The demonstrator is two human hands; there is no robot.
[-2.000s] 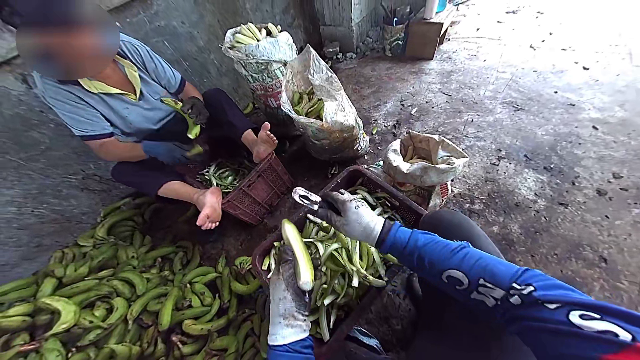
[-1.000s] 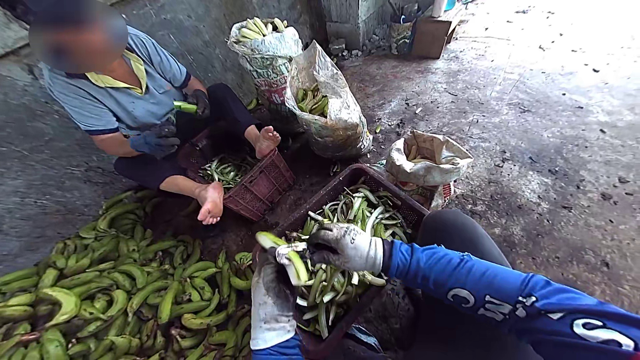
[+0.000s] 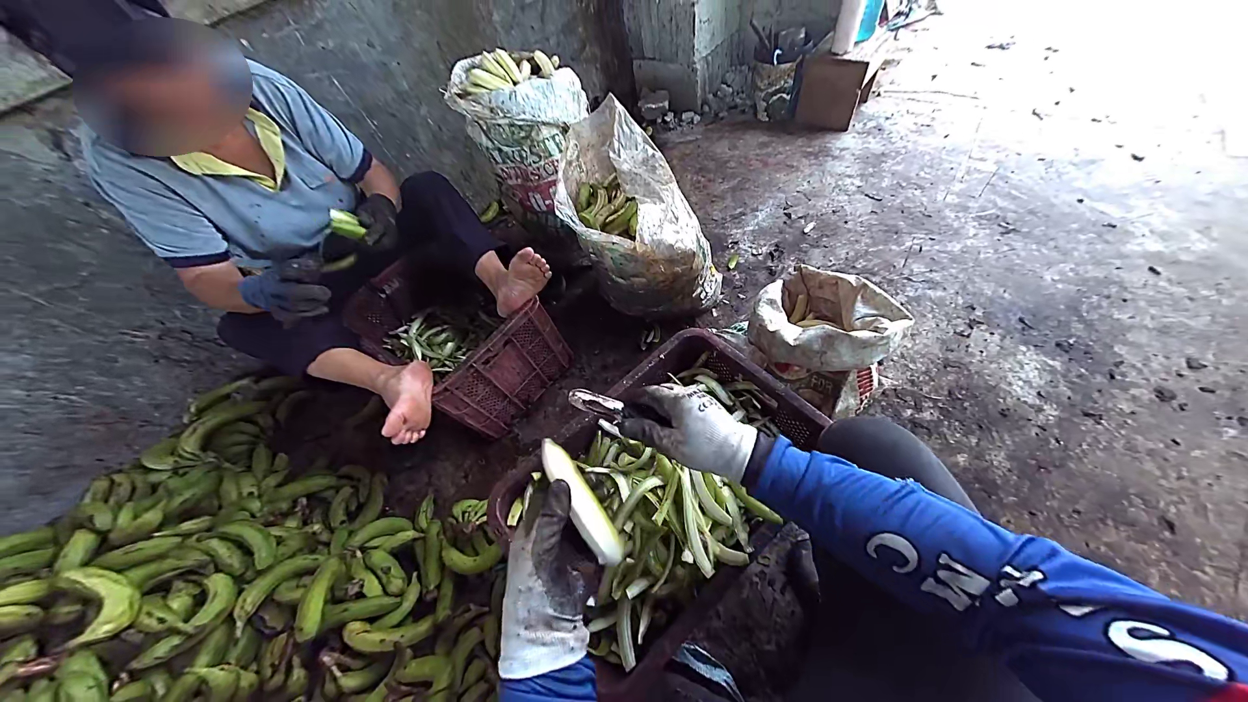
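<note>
My left hand (image 3: 548, 585), in a stained white glove, holds a pale, mostly peeled green banana or plantain (image 3: 582, 502) upright and tilted. Just above and to its right, my right hand (image 3: 692, 424), gloved as well, grips a metal-bladed peeler (image 3: 595, 402) that points left, apart from the fruit. Both hands are over a dark red plastic crate (image 3: 804, 409) heaped with green and white peel strips (image 3: 648, 507).
A pile of unpeeled green fruit (image 3: 244, 575) covers the floor at left. Facing me, a seated co-worker (image 3: 234, 195) holds a green fruit piece (image 3: 347, 224) over another crate (image 3: 507, 375). Several sacks (image 3: 639, 214) of fruit stand beyond; a smaller open sack (image 3: 829, 317) is near my knee.
A second ago the peeler in my right hand was at the fruit; now it is lifted away, up and right. The fruit shows more pale flesh than then.
</note>
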